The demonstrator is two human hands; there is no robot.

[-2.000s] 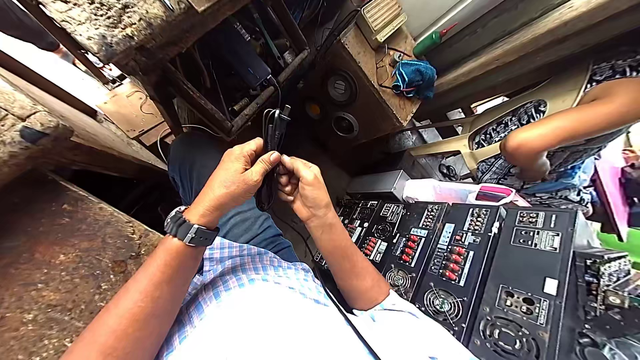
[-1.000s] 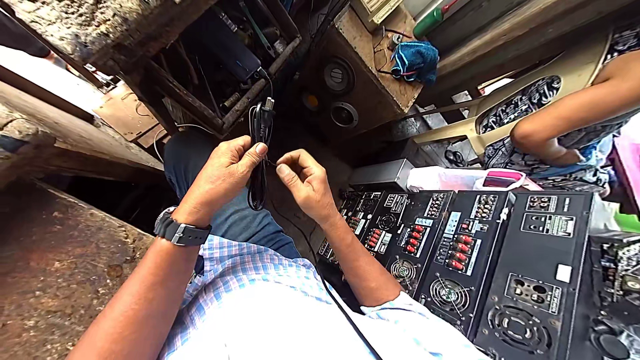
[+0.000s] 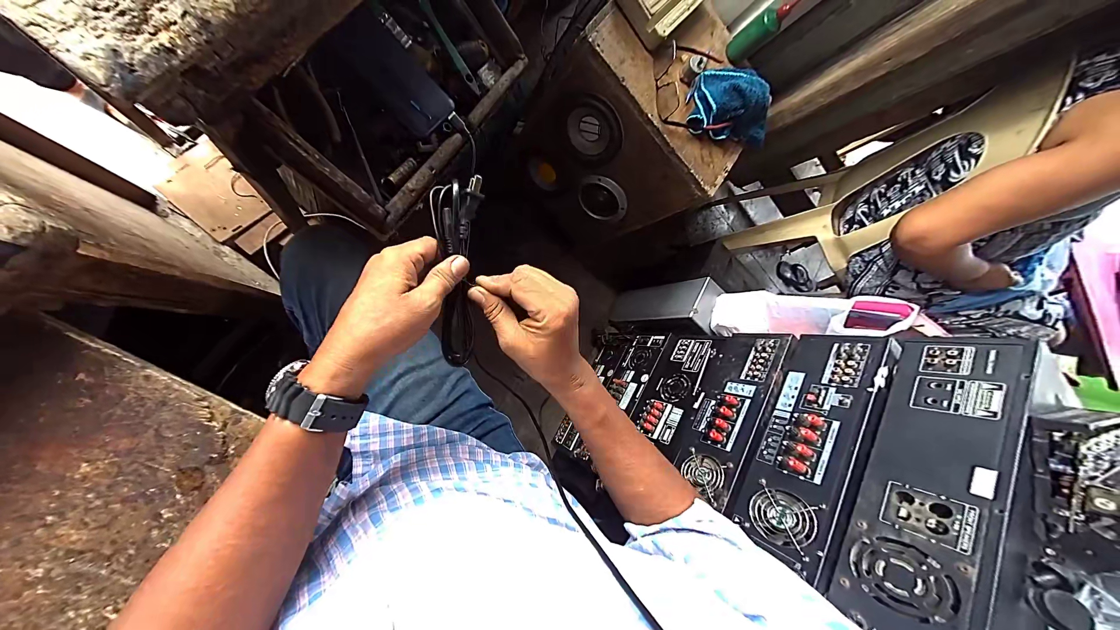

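Observation:
A bundled black power cord (image 3: 457, 324) hangs folded in loops above my knee, its two-pin plug (image 3: 473, 199) pointing up. My left hand (image 3: 385, 302), with a black-strapped watch on the wrist, grips the bundle at its middle between thumb and fingers. Just right of the bundle, my right hand (image 3: 529, 319) pinches something thin and dark at the cord's side, perhaps a tie; it is too small to tell. A separate black cable (image 3: 569, 499) runs down across my shirt.
Black amplifiers (image 3: 936, 455) with red terminals and fans stand in a row at lower right. A wooden speaker cabinet (image 3: 647, 114) bears a blue cloth (image 3: 731, 103). A rusty worktop (image 3: 105, 472) lies left. At right, a person's arm (image 3: 1006, 192) rests near a plastic chair (image 3: 822, 210).
One second ago my right hand's fingers were more spread beside the bundle; now its thumb and forefinger are pinched together close to it. My left hand keeps its hold on the cord.

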